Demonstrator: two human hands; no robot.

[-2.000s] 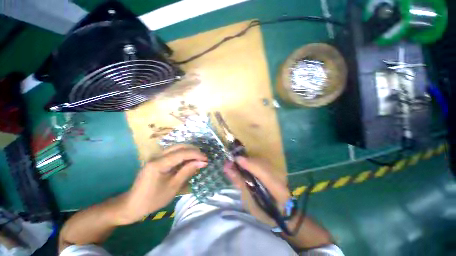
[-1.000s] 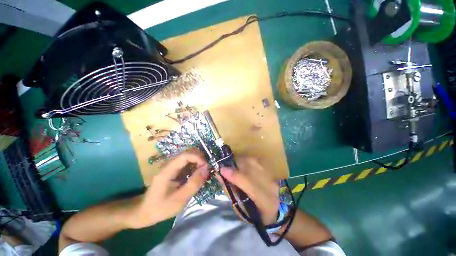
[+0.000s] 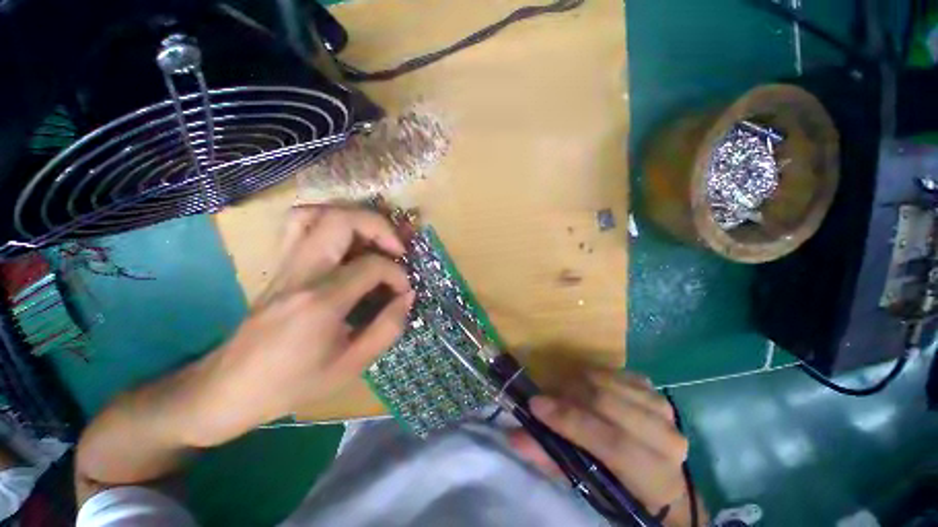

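A green PCB panel [image 3: 422, 381] with rows of silvery parts lies tilted on the cardboard mat, its near end by the wearer's clothing. My left hand [image 3: 339, 278] is over the panel's upper left part, thumb and fingertips close together at its parts; whether they pinch a lead wire cannot be told. My right hand [image 3: 607, 427] holds the black soldering iron [image 3: 545, 412], its metal shaft reaching up-left over the panel. The tip is hard to make out among the parts.
The fume fan [image 3: 206, 154] stands upper left, with brownish clippings [image 3: 396, 149] beside it on the cardboard mat [image 3: 535, 134]. A dross pot [image 3: 813, 175] with silver scrap stands right, beside a black box [image 3: 823, 319]. Small wired parts [image 3: 41, 304] lie at left.
The view has moved closer. My left hand has moved up along the panel, and its lower part now shows. My right hand has moved right and down relative to the panel, still holding the iron.
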